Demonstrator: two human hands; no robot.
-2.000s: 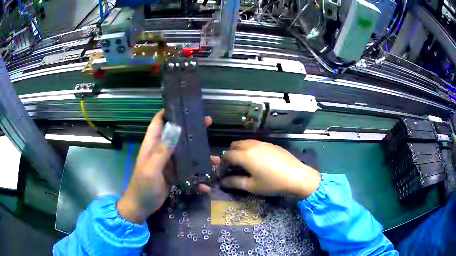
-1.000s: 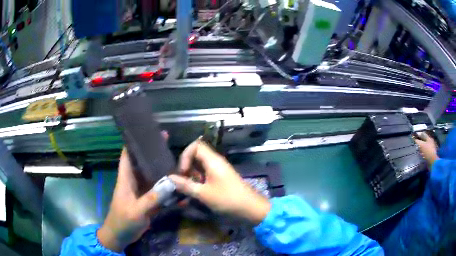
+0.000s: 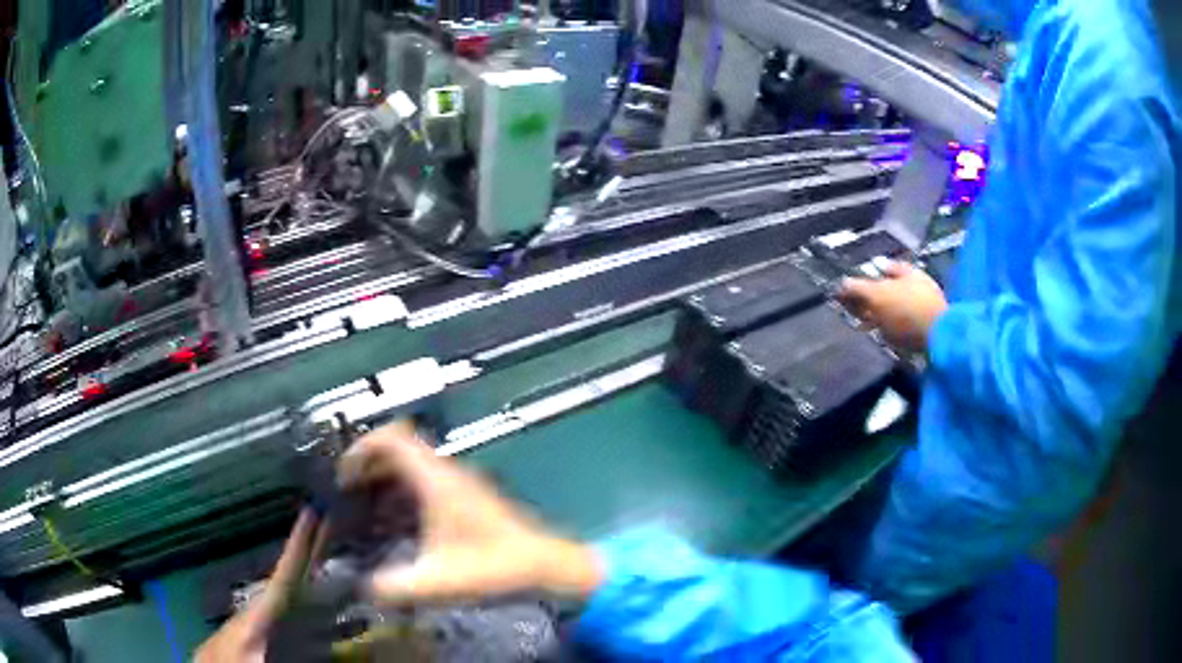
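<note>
A black plate (image 3: 370, 518) is between my hands at the lower left, blurred and seen foreshortened. My left hand (image 3: 266, 602) is at its lower left side, cut off by the bottom edge, and holds it. My right hand (image 3: 460, 531) has thumb and fingers around the plate from the right. The black tray with small silvery rings (image 3: 499, 632) lies below my right hand, partly hidden and cut off by the bottom edge. Any ring in my fingers is too blurred to tell.
A stack of black plates (image 3: 791, 356) stands on the green bench (image 3: 583, 473) at the right. A neighbouring person in a blue smock (image 3: 1050, 324) has a hand at the stack. Silver conveyor rails (image 3: 544, 311) run behind the bench. A yellow hose (image 3: 68, 547) hangs at the left.
The view has swung right, so the stack and the neighbouring person show larger and nearer the middle. The plate in my hands has gone from upright to low and foreshortened; my right hand now wraps it.
</note>
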